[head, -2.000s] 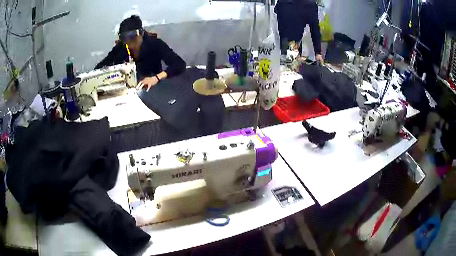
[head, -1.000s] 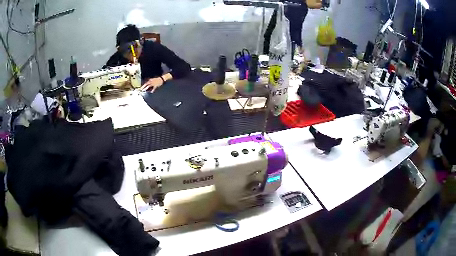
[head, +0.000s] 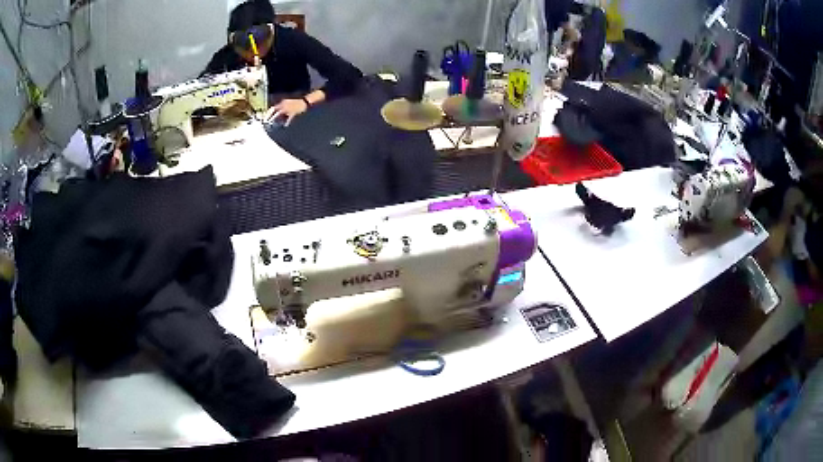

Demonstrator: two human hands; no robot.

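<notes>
Neither of my hands is in the picture. A large black garment pile lies on the white table left of the machine, and one sleeve or leg stretches toward the table's front edge. The white HIKARI sewing machine with a purple right end stands in the middle. A small blue-handled tool, perhaps thread snips, lies at the front of its base.
A small black scrap lies on the right table. A red basket, a smaller machine and thread cones stand beyond. A person sits at another machine with black cloth.
The view has shifted, so the machine and tables sit further right in the picture. The standing person at the back has moved right. The black pile, machine and blue-handled tool keep their places on the table.
</notes>
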